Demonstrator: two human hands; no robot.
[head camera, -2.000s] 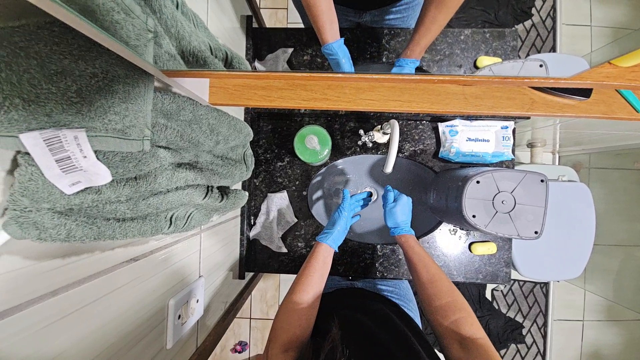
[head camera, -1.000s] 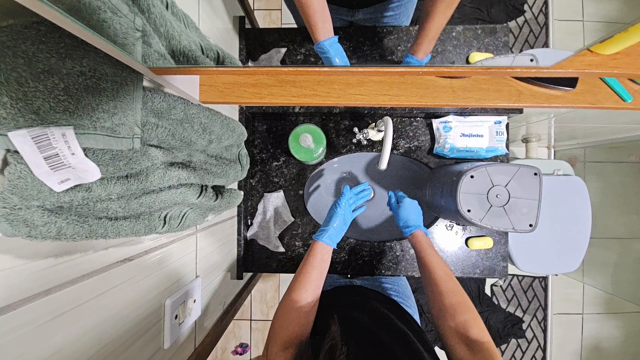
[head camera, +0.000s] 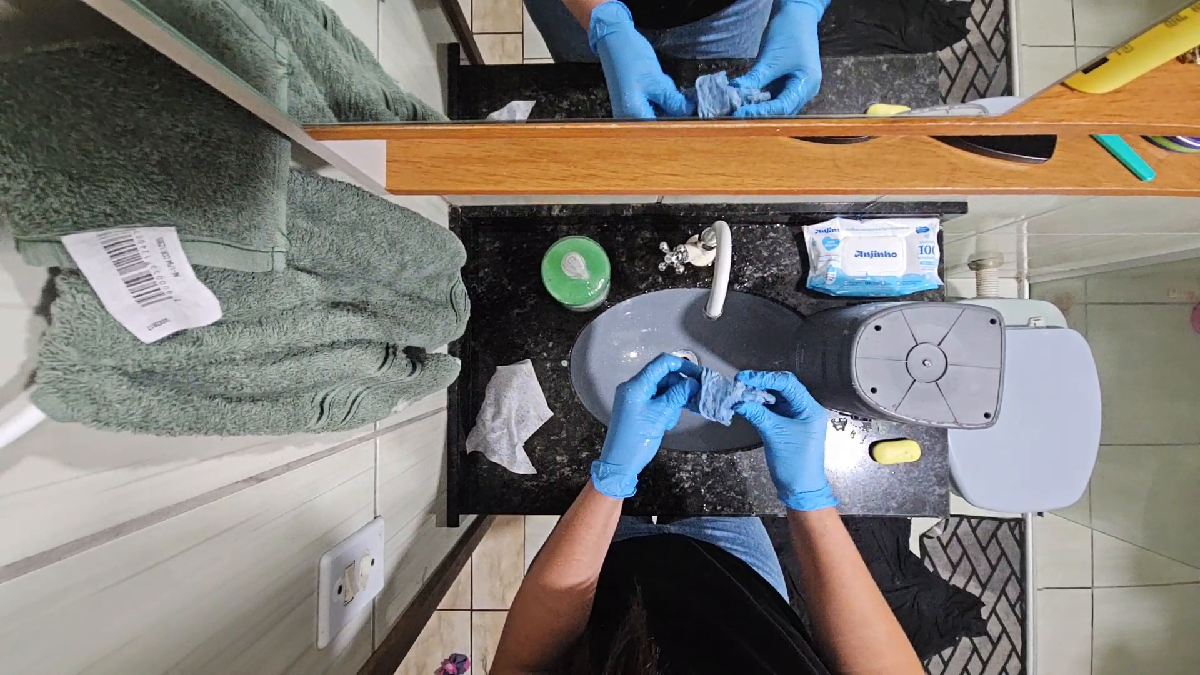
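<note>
Both my hands wear blue gloves and hold a small crumpled bluish cloth (head camera: 720, 396) between them, above the front part of the oval grey sink basin (head camera: 600, 352). My left hand (head camera: 647, 422) grips its left end with thumb and fingers. Its right end is pinched in my right hand (head camera: 787, 431). The white curved faucet (head camera: 720, 272) stands behind the basin, and no water stream can be made out. Part of the basin's right side is hidden by a grey plastic bin (head camera: 926, 364) with its base toward the camera.
On the black stone counter (head camera: 506, 309) are a green soap bottle (head camera: 576, 273), a pack of wipes (head camera: 873, 256), a crumpled white wipe (head camera: 511, 417) and a yellow soap bar (head camera: 895, 452). Green towels (head camera: 375, 309) hang at left. A wooden shelf (head camera: 656, 167) runs behind the counter.
Both hands have come together over the basin, where a bluish cloth now shows between them. One second ago they were apart, the left one low in the basin near the drain.
</note>
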